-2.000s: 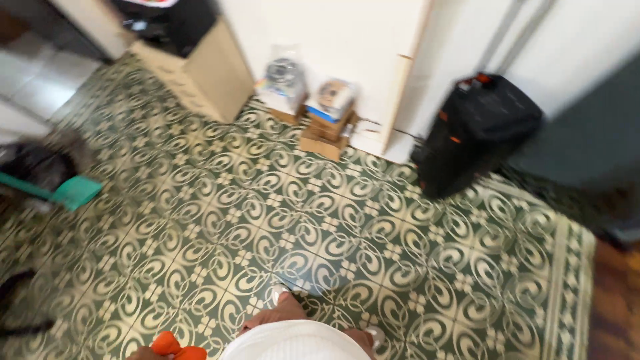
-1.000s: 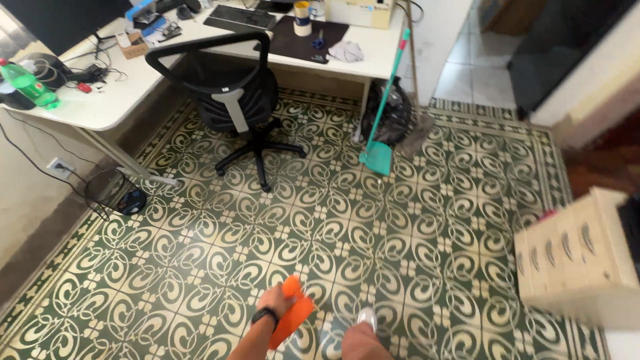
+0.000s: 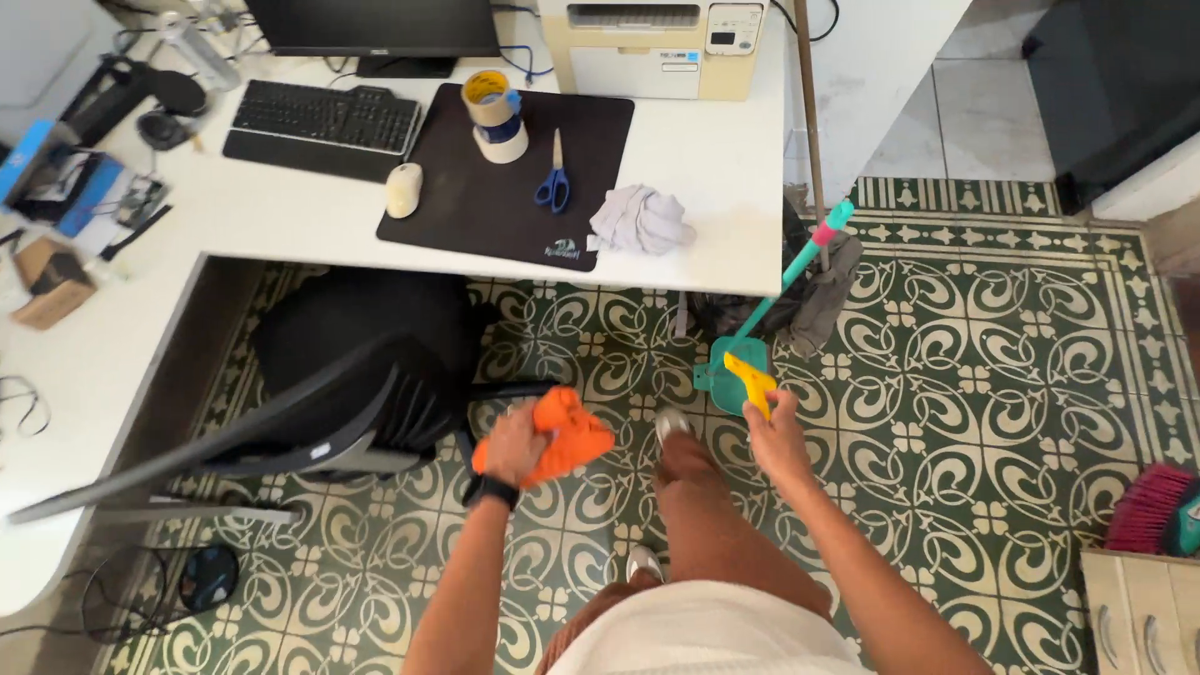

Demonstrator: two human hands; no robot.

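Note:
My left hand [image 3: 517,444], a dark band on its wrist, grips a bunched orange cloth [image 3: 574,439] above the floor, beside the black office chair. My right hand [image 3: 776,436] holds a small yellow tool [image 3: 752,380] by one end; its exact kind I cannot tell. Behind that tool, a teal long-handled dustpan [image 3: 727,398] rests on the tiles. On the desk ahead, a crumpled pale cloth [image 3: 641,219] lies at the corner of a black desk mat [image 3: 469,225], near blue-handled scissors [image 3: 554,183] and stacked rolls of tape [image 3: 502,141].
The white desk [image 3: 722,216] bears a keyboard [image 3: 323,122], a mouse [image 3: 404,190], a monitor [image 3: 375,28] and a printer [image 3: 647,52]. A black chair [image 3: 375,375] stands at left, cables below. At right are a wooden drawer unit [image 3: 1139,609] and a magenta-bristled broom head [image 3: 1148,511].
The view has swung to the desk and come closer to it. My right hand with the yellow tool has come into view. The orange cloth was in my left hand one second ago too.

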